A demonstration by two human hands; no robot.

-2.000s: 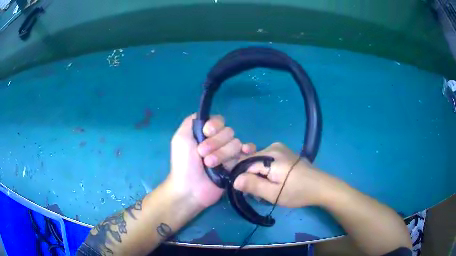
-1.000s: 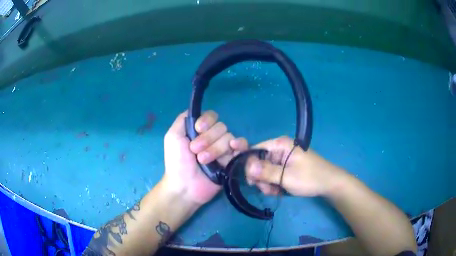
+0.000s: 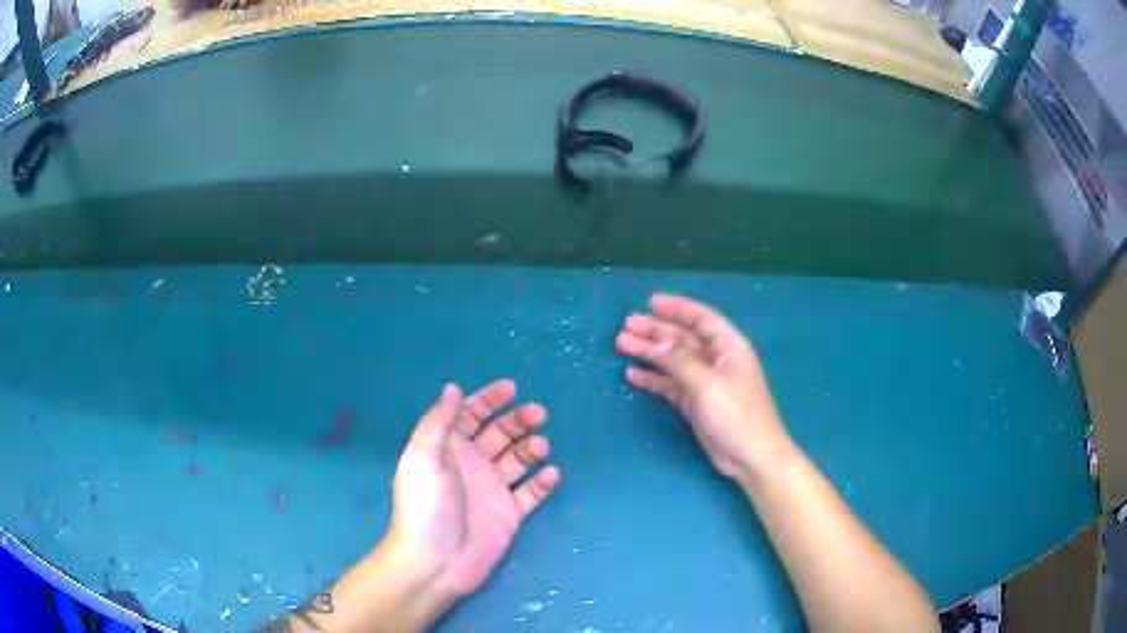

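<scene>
A black headband assembly (image 3: 633,87) lies at the far side of the bench, above centre in the view. A black yoke shows at its left end, inside the arc. It looks slightly blurred. My left hand (image 3: 467,488) is palm up with fingers apart over the near part of the bench, and holds nothing. My right hand (image 3: 704,377) is to its right and a little farther out, with fingers bent and apart, also empty. Neither hand touches the headband assembly.
The green-blue bench (image 3: 371,359) has a darker green band along its far side. Another black piece (image 3: 37,155) lies at the far left. A blue bin (image 3: 27,600) shows at the lower left, brown cardboard (image 3: 1057,575) at the lower right. A small clear plastic item (image 3: 1046,328) is at the right edge.
The headband assembly has left my hands and is now at the far side of the bench. Both hands have opened and moved apart. The view has tilted up, showing more of the far side.
</scene>
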